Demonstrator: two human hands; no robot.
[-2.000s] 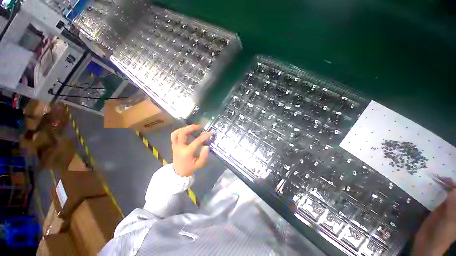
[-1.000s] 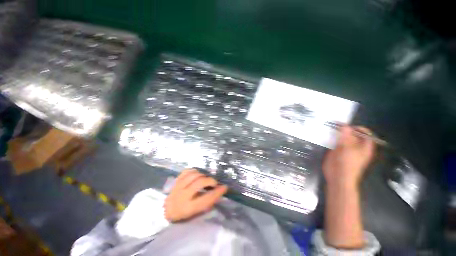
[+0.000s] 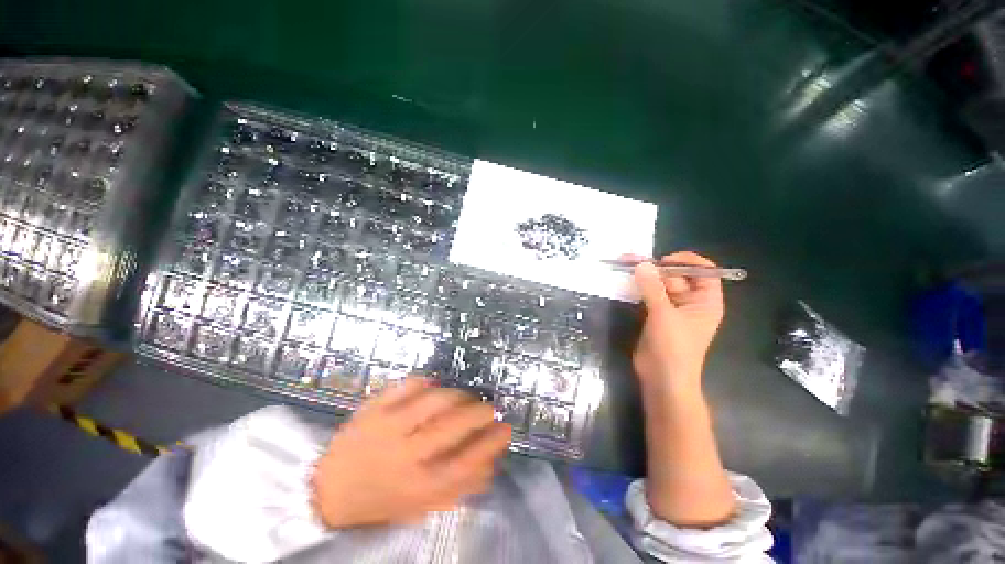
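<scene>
A clear blister tray (image 3: 298,253) with small dark components in its pockets lies in front of me. A white sheet (image 3: 496,198) lies on its right back part, with a heap of tiny dark parts (image 3: 552,236) on it. My right hand (image 3: 681,314) holds tweezers (image 3: 705,271) like a pen, their tips over the sheet just right of the heap. My left hand (image 3: 410,454), blurred, is at the tray's front edge, fingers apart over its near pockets. I see nothing in it, though its palm side is hidden.
A second stack of blister trays (image 3: 83,187) stands at the left on the green bench (image 3: 529,66). A shiny small plastic bag (image 3: 818,358) lies to the right. A cardboard box (image 3: 50,364) and yellow-black floor tape (image 3: 110,432) are at the lower left. Blue items (image 3: 948,320) are at the far right.
The view has swung right, so the trays appear further left. My left hand has moved from the tray's left front to its right front part. My right hand and the tweezers have come fully into view.
</scene>
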